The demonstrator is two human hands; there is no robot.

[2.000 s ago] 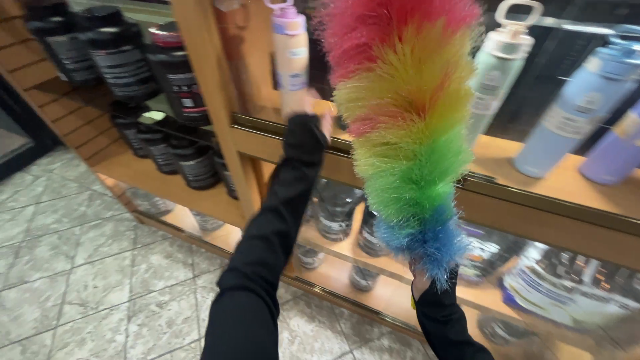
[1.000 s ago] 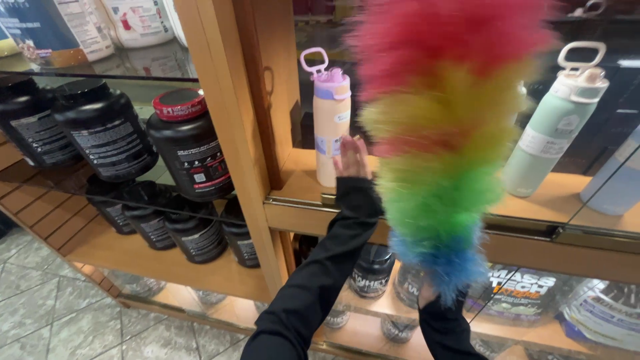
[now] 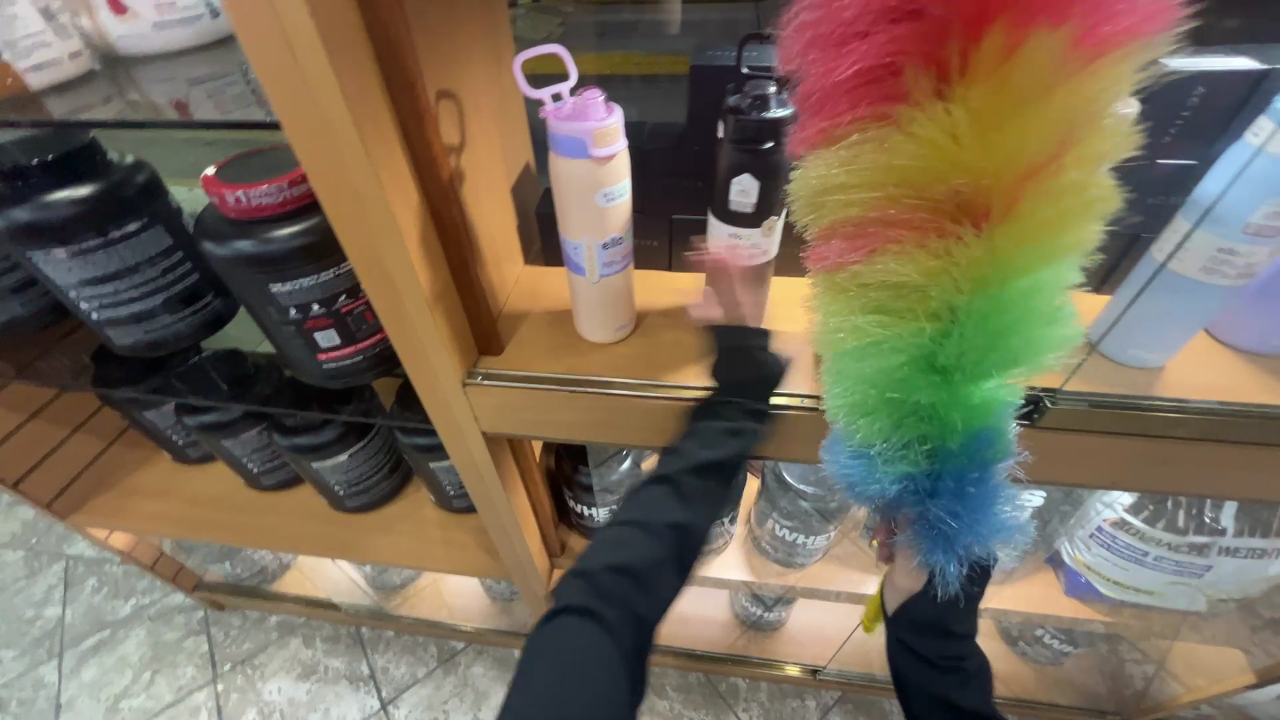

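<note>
A fluffy duster (image 3: 950, 250) in red, yellow, green and blue stands upright at the right of centre. My right hand (image 3: 900, 565) is closed round its lower end, mostly hidden by the blue fibres. My left hand (image 3: 735, 290) is blurred, in front of the lower part of a black water bottle (image 3: 750, 190); whether it touches the bottle I cannot tell. Left of that hand, a peach water bottle (image 3: 597, 240) with a lilac lid and raised loop stands on the wooden shelf (image 3: 530, 340). A light blue bottle (image 3: 1180, 270) is right of the duster.
A wooden upright post (image 3: 390, 270) divides the shelving. Black tubs (image 3: 290, 270) fill the left shelves. Below the bottles are clear-looking jars (image 3: 795, 515) and a white packed tub (image 3: 1180, 550). A metal track (image 3: 640, 385) edges the bottle shelf, with glass panels at the right.
My left hand was beside the peach bottle one second ago and is now to its right, before the black bottle. The duster stays in my right hand.
</note>
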